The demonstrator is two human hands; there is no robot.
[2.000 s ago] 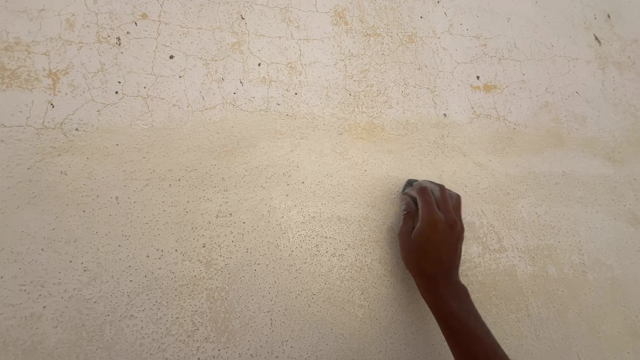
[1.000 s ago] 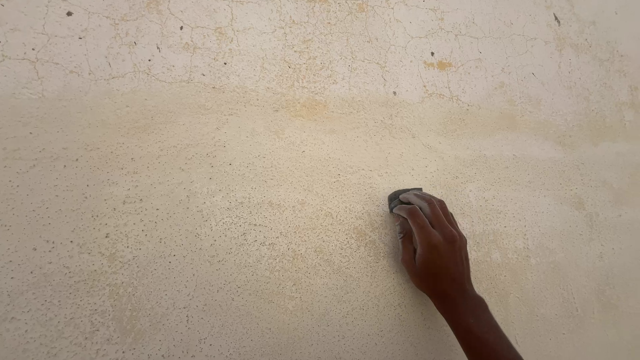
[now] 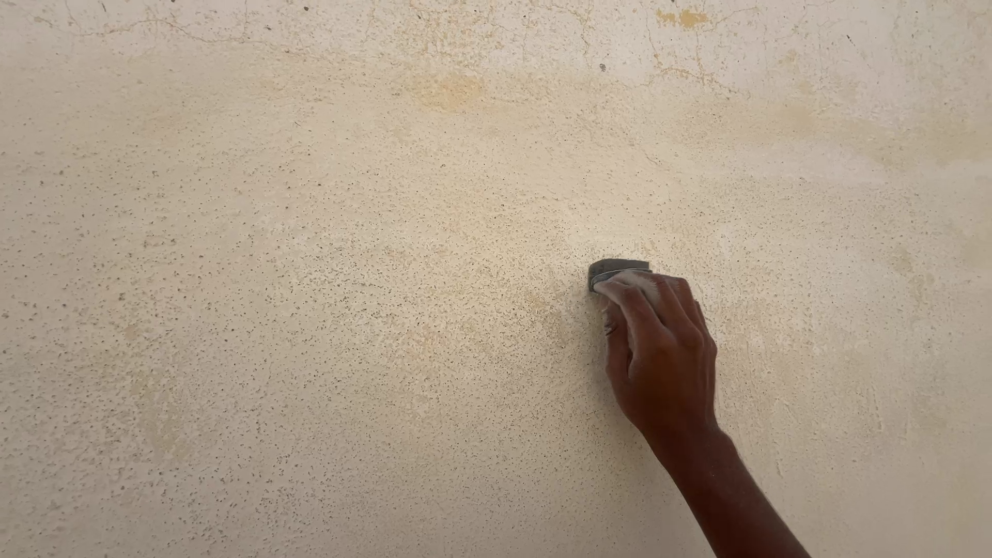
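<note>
My right hand [image 3: 663,349] reaches up from the lower right and presses a folded piece of dark grey sandpaper [image 3: 618,269] against a plastered wall [image 3: 349,310]. The fingers curl over the sheet, and its upper edge shows above the fingertips. Pale dust coats the fingers. Around the hand the wall is cream-coloured and pitted with many small dark specks. My left hand is out of view.
Along the top of the view the wall is whiter, with fine cracks [image 3: 194,35] and yellowish stains [image 3: 682,18]. A faint orange patch [image 3: 449,91] lies below them. The wall fills the whole view.
The view has shifted down and to the right along the wall. More of the dark sandpaper shows above my right fingers than two seconds ago. My right hand keeps its hold.
</note>
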